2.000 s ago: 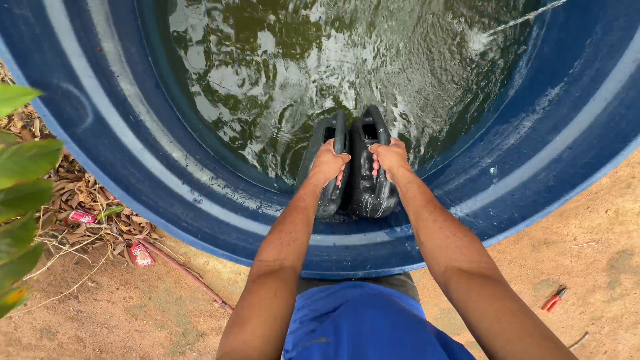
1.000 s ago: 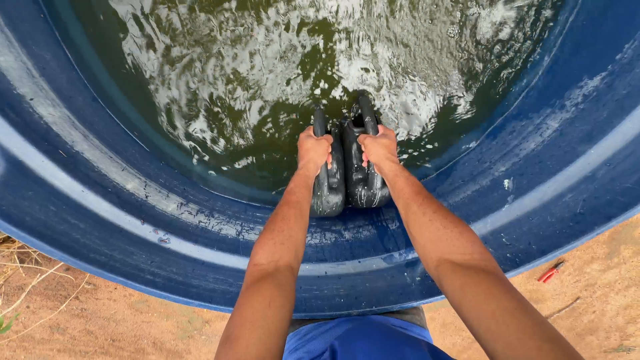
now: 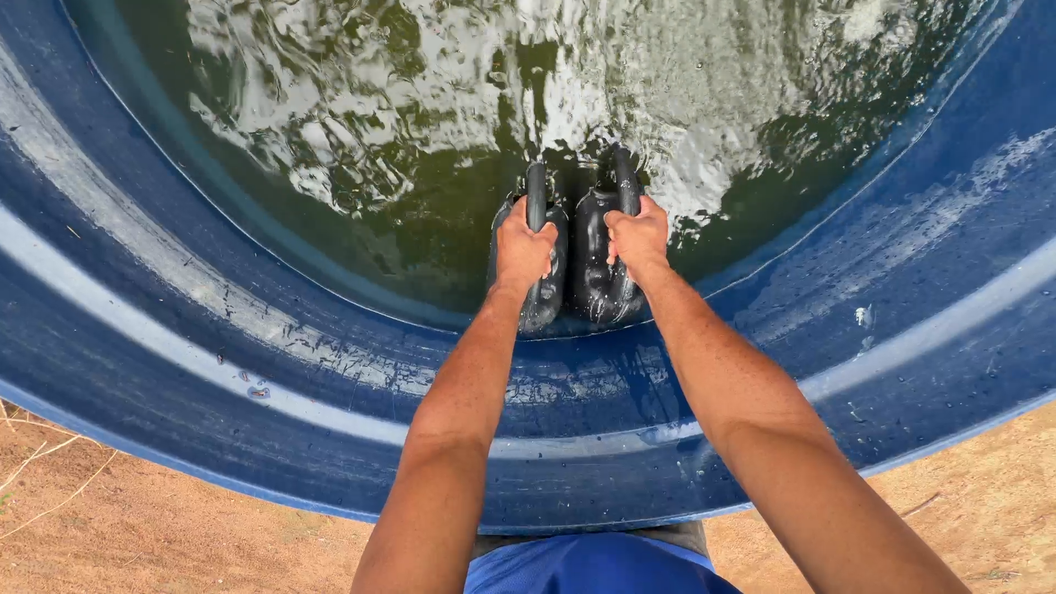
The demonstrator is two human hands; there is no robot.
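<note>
Two black plastic watering cans or jugs stand side by side, partly under greenish water at the near inner wall of a large round blue tank. My left hand is closed around the handle of the left black container, and my right hand around the handle of the right black container. Their far ends dip below the surface, so their openings are hidden. Both forearms reach over the tank's near rim.
The wide blue rim curves across the view in front of my body. Sandy ground lies outside it, with thin dry twigs at the lower left. Ripples and bright reflections cover the water.
Both hands have lowered the black containers deeper into the water, and their openings have gone out of sight. The view has shifted closer over the tank.
</note>
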